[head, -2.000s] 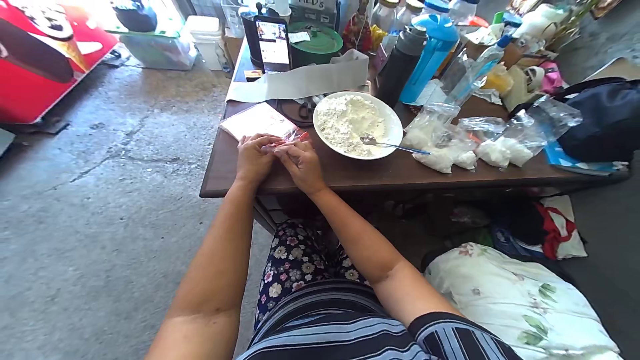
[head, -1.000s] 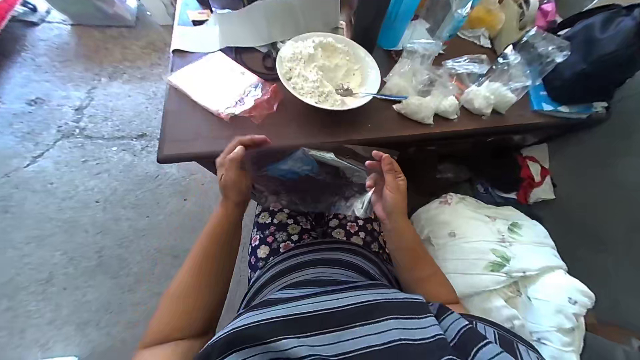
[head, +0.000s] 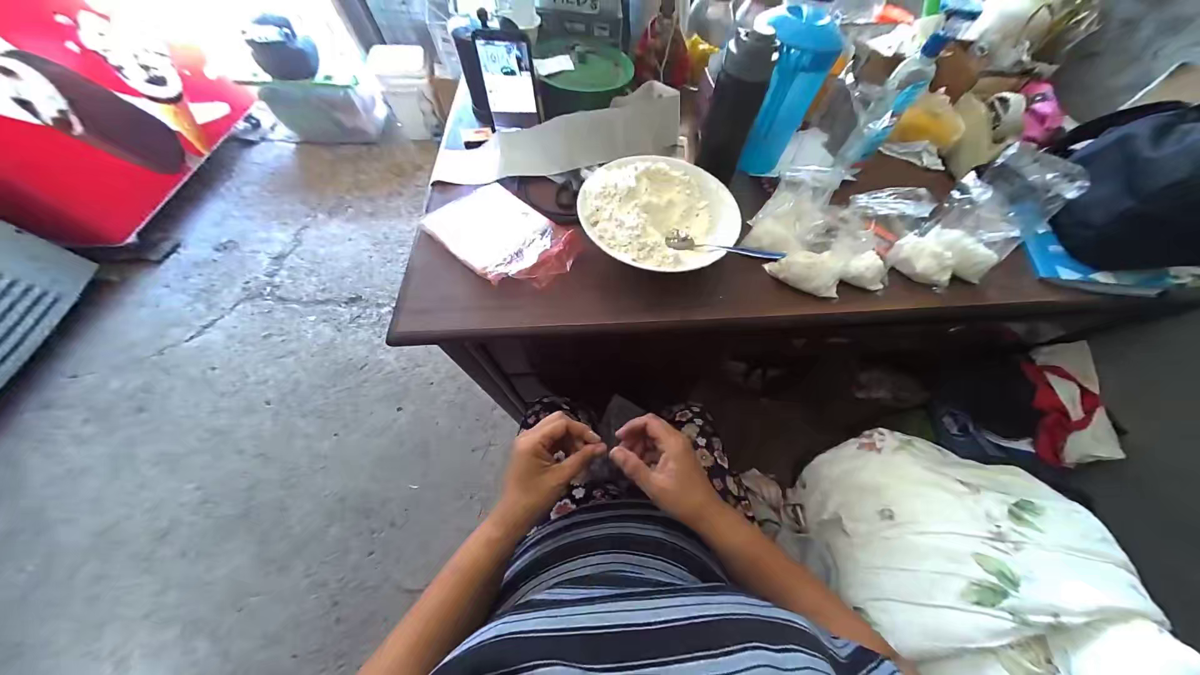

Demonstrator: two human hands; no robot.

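Note:
Both hands are low over my lap, close together. My left hand and my right hand pinch the edge of a thin clear plastic bag, which is hard to see against the dark. On the table above them, a white bowl holds white powder, with a metal spoon resting in it, handle to the right. Left of the bowl lies a flat pack of plastic bags in a partly red wrapper. Several knotted plastic bags of white powder lie right of the bowl.
The brown table's front edge is beyond my hands. A phone stands upright at the back, near a black bottle and a blue bottle. A dark bag is at the right; a floral cloth bundle lies below.
Two seconds ago both hands were at the flat pack on the table; one second ago they held a clear bag spread wide over the lap. Now they are close together, lower down.

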